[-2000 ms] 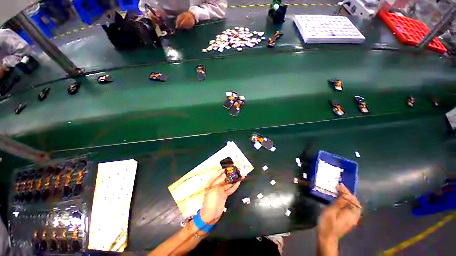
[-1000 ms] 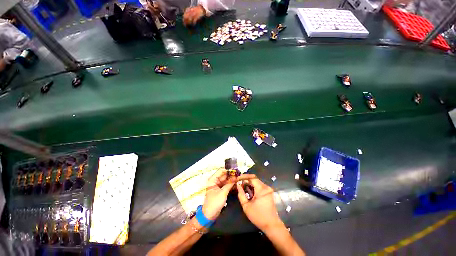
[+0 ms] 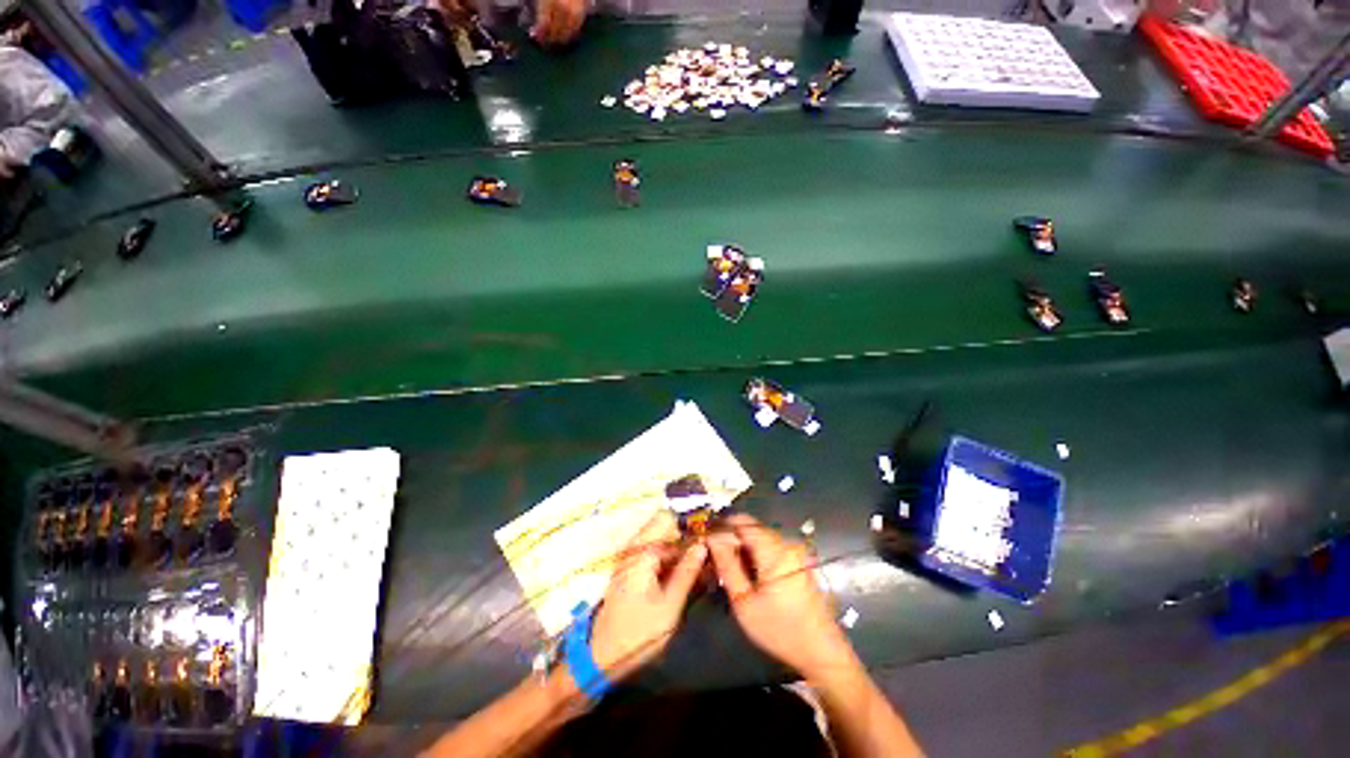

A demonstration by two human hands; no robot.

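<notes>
A small black and orange electronic module [image 3: 696, 518] is between my fingertips over the pale work sheet [image 3: 592, 518]. My left hand [image 3: 637, 600], with a blue wrist strap, grips it from the left. My right hand [image 3: 776, 595] is close beside with its fingertips at the module's lower edge; whether it holds a tool or a pad is too small to tell. The blue parts bin [image 3: 1048, 518] with white pieces stands to the right. Another module [image 3: 782, 404] lies on the bench beyond the sheet, with white pads by it.
Loose white pads lie around the bin. A blister tray [image 3: 133, 592] and a white sheet [image 3: 329, 585] are at left. Modules sit along the green belt [image 3: 489, 319]. Across it are a white pile [image 3: 708, 82], a white grid tray [image 3: 992, 62], a red tray [image 3: 1236, 86] and a person's hand [image 3: 560, 18].
My right hand has moved from the blue bin to the module and now meets my left hand over the sheet's lower edge. The modules on the belt have shifted slightly in view.
</notes>
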